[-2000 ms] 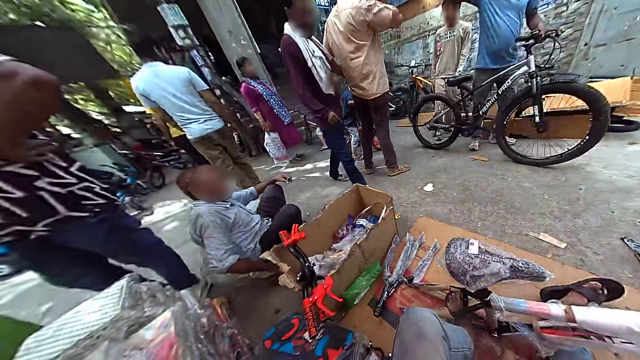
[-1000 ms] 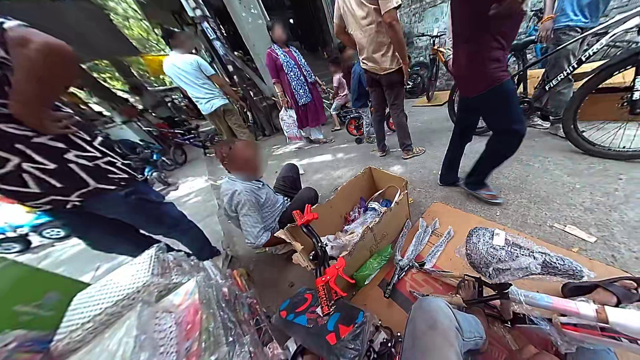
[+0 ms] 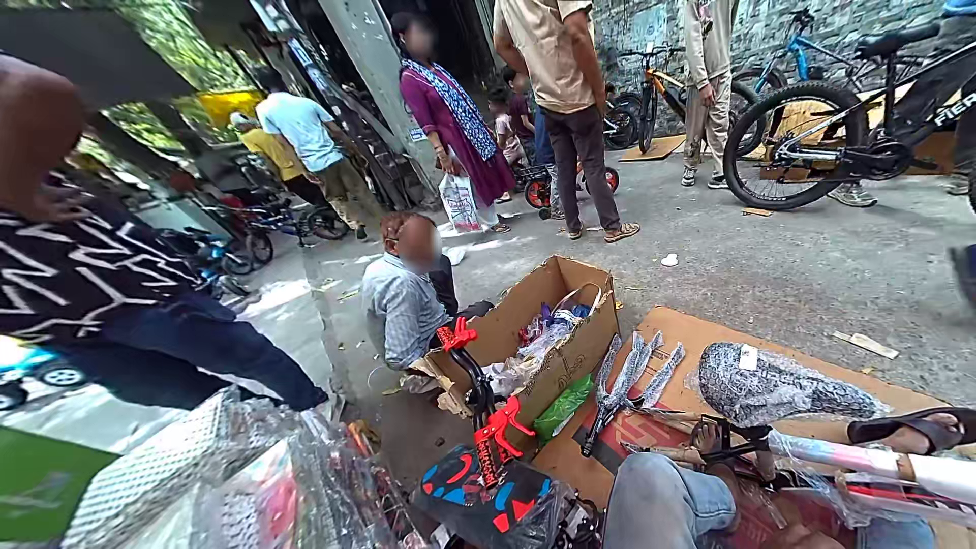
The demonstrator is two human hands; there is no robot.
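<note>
Neither of my hands can be made out clearly. Bare skin shows at the bottom edge between my jeans-clad knees [image 3: 663,496], too cropped to tell which limb it is. Around it lie a white and pink bicycle frame [image 3: 839,454] in clear plastic and a black pedal [image 3: 717,438]. Beyond, on flattened cardboard [image 3: 671,328], rest a wrapped bicycle saddle [image 3: 762,385] and a wrapped fork-like metal part [image 3: 629,374]. Black handlebars with red brake levers [image 3: 499,431] stand left of my knee, over a blue, red and black patterned padded piece [image 3: 457,488].
An open cardboard box [image 3: 572,343] holds plastic-wrapped items; a person [image 3: 404,305] sits beside it. A green packet [image 3: 564,404] lies by the box. Plastic-wrapped goods [image 3: 252,473] fill the lower left. A person in patterned clothing [image 3: 84,282] stands close at left. A black bicycle [image 3: 808,145] stands back right.
The person in the maroon top, walking across the right side a second ago, has left that spot. The seated person's head has turned. The view has shifted.
</note>
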